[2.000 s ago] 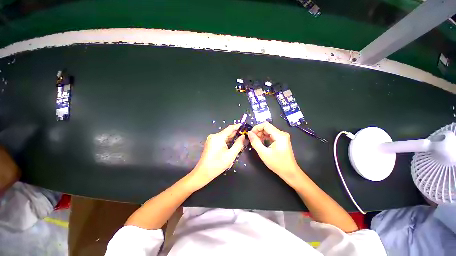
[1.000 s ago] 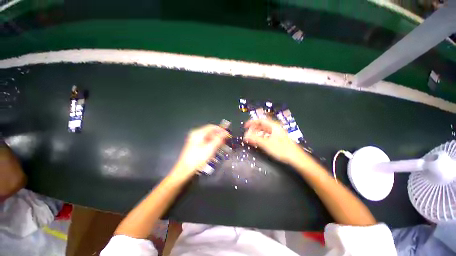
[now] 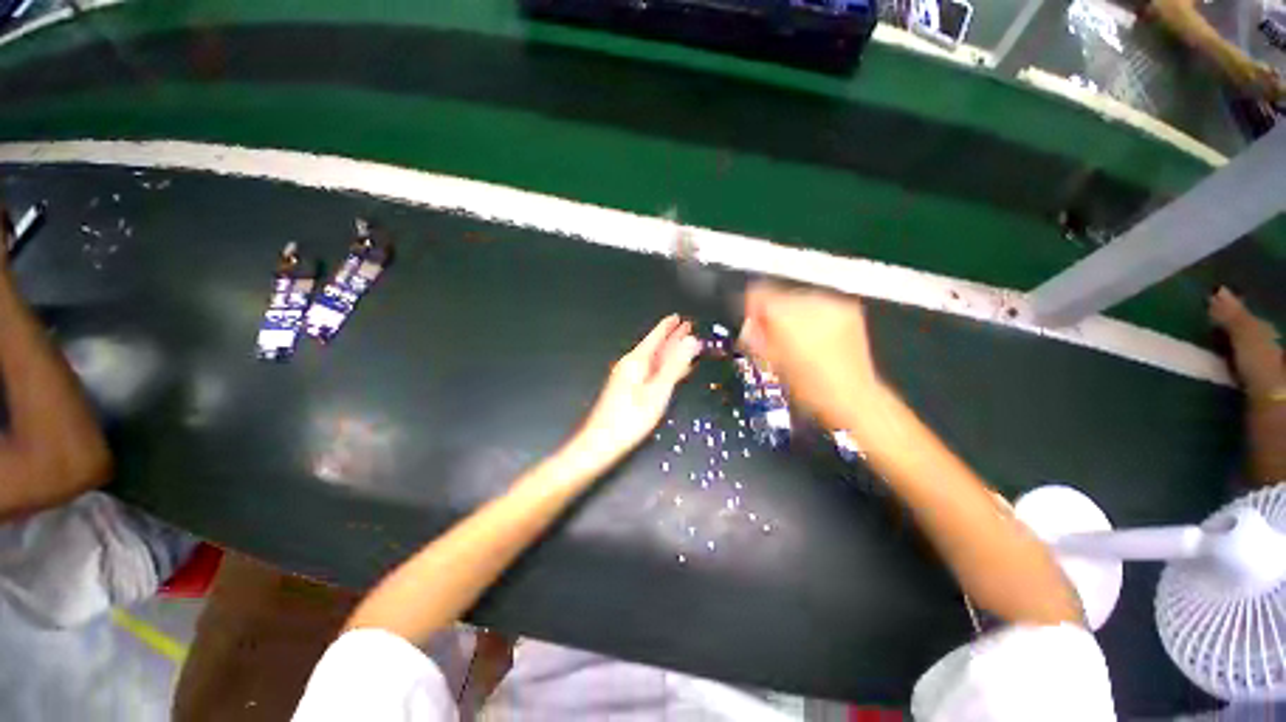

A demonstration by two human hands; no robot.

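My left hand (image 3: 643, 387) is over the mat with its fingers extended and nothing seen in it. My right hand (image 3: 811, 343) is blurred beside it, near the pale edge; its fingertips are unclear. A blue circuit board (image 3: 766, 402) lies on the mat just left of my right wrist. Another board (image 3: 846, 444) is mostly hidden under my right forearm. Two more boards, one (image 3: 286, 316) and another (image 3: 347, 292), lie side by side at left. Several tiny white parts (image 3: 709, 459) are scattered below my hands.
A white fan (image 3: 1224, 592) stands at right, its base partly behind my forearm. A pale raised edge (image 3: 536, 215) and grey post (image 3: 1156, 233) border the green belt (image 3: 423, 134). A black tray (image 3: 705, 26) is at the top. Other people's arms show at left and right.
The board near my left hand is gone from there, and a second board now lies beside the one at left. My right hand has moved up and right. The view has shifted.
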